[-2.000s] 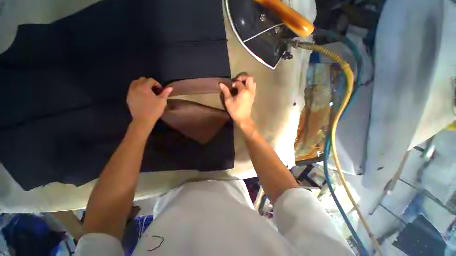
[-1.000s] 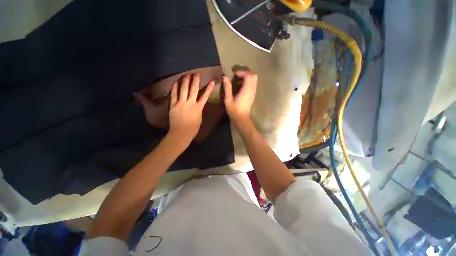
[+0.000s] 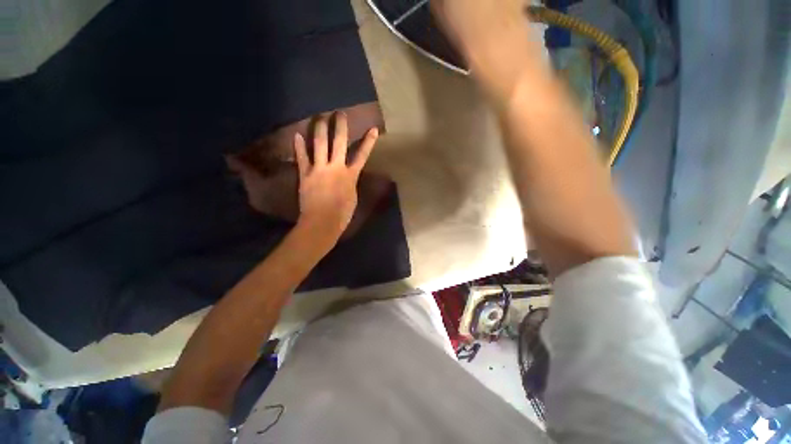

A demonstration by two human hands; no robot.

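Note:
The dark jacket back panel (image 3: pixel 156 147) lies spread on the cream pressing cover (image 3: pixel 451 191). My left hand (image 3: pixel 326 184) lies flat with spread fingers on the brown vent facing (image 3: pixel 366 118) near the panel's right end. My right hand (image 3: pixel 486 39) is blurred at the top edge, over the steam iron (image 3: pixel 415 24). The iron is cut off by the frame, only its dark plate and white rim show, and its handle is hidden. Whether my right hand grips the handle cannot be told.
A yellow hose (image 3: pixel 631 74) bends down right of the iron, behind my right forearm. A long grey-white padded form (image 3: pixel 715 139) stands at the far right. A pale machine part (image 3: pixel 493 314) shows below the table's front edge. The floor at lower right is tiled.
My right hand has left the vent end and moved up and right to the iron. My left hand moved right onto the vent facing and has stayed there. The iron sits higher in view.

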